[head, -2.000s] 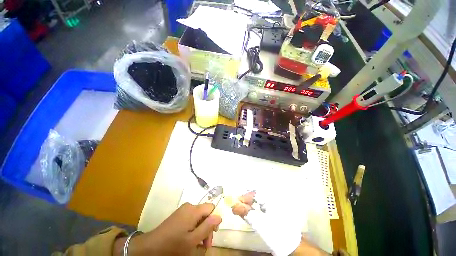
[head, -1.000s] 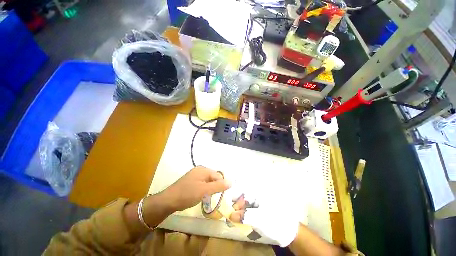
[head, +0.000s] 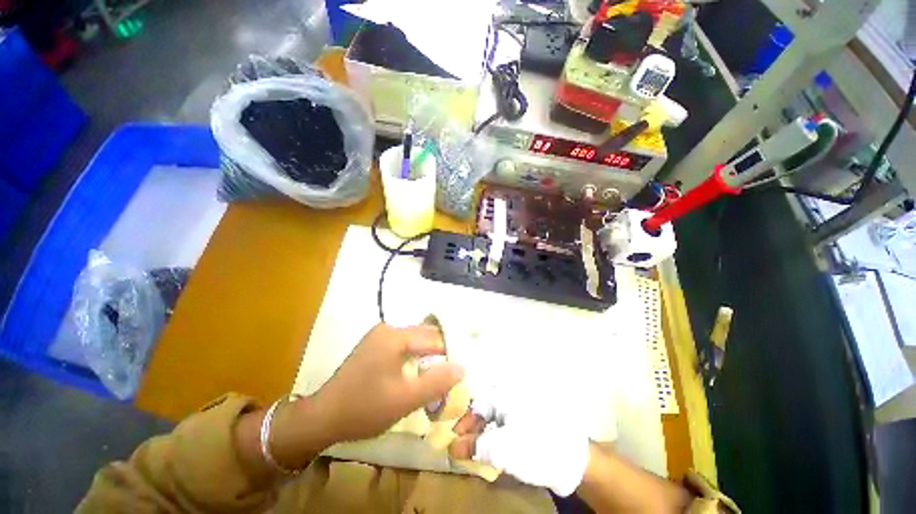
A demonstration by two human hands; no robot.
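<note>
My bare left hand (head: 387, 376) is closed on a ring of masking tape (head: 434, 369), low over the front of the cream mat (head: 347, 301). My right hand (head: 527, 442), in a white glove with bare fingertips, is close to its right. Its fingers are closed on a small grey, metallic-looking piece (head: 489, 412), too blurred to name. A cream strip, apparently tape, shows between the hands. Glare washes out the mat around the glove.
Behind the hands lies a black socket strip (head: 517, 269) with tape across it and a thin black cable. A pen cup (head: 408, 196), a bag of black parts (head: 296, 141) and a power supply (head: 578, 161) stand behind. A red-handled tester (head: 693, 199) slants at right; a green conveyor (head: 793, 402) runs beside.
My left hand first left the black cable's end and took the tape ring. Since then the ring has moved up slightly. My right hand stays near the mat's front.
</note>
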